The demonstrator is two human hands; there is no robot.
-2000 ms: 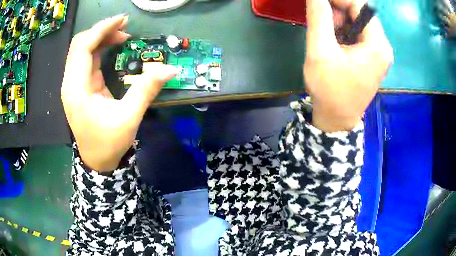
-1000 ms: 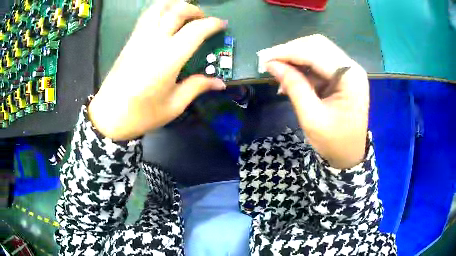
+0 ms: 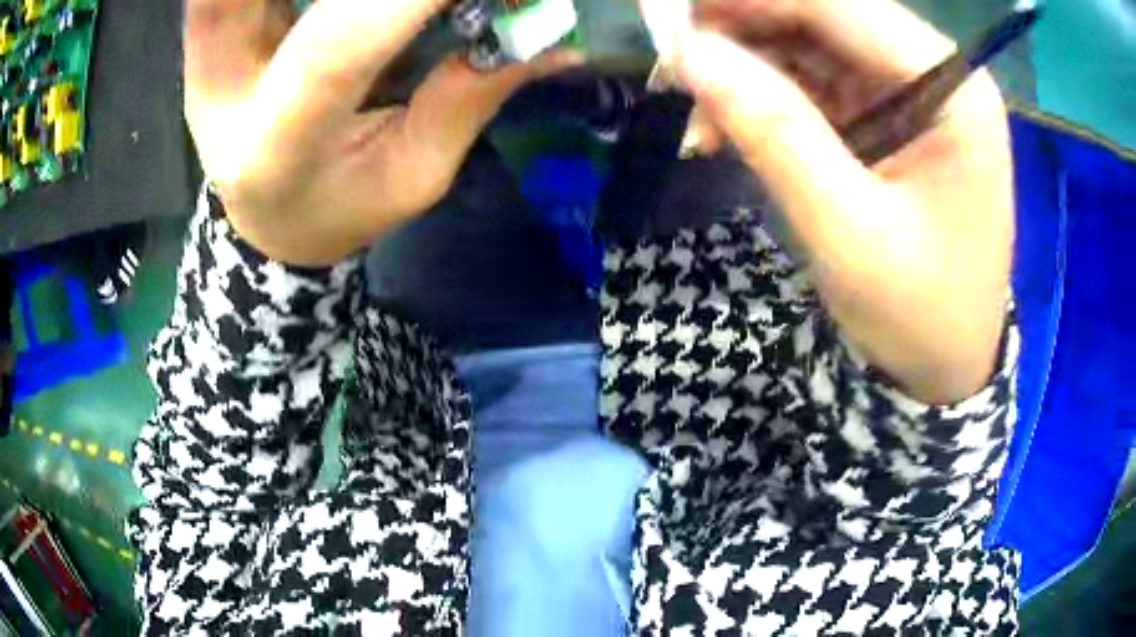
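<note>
My left hand is at the top left, cut off by the top edge, and holds the power supply board. Only the board's end with a white block and a round capacitor shows between thumb and fingers; the palm hides the rest. My right hand is at the top right. Its thumb and fingertips pinch a white tape strip just right of the board, apart from it. Dark tweezers lie back in the right palm, pointing up and right.
Rows of green-and-yellow boards lie on a dark mat at the upper left. A blue bin stands below the bench at right. A blue stool-like object is on the green floor at left.
The left hand has closed around the board's end and raised it. The right hand took up the white tape and came close to the board. The red dispenser has left the view.
</note>
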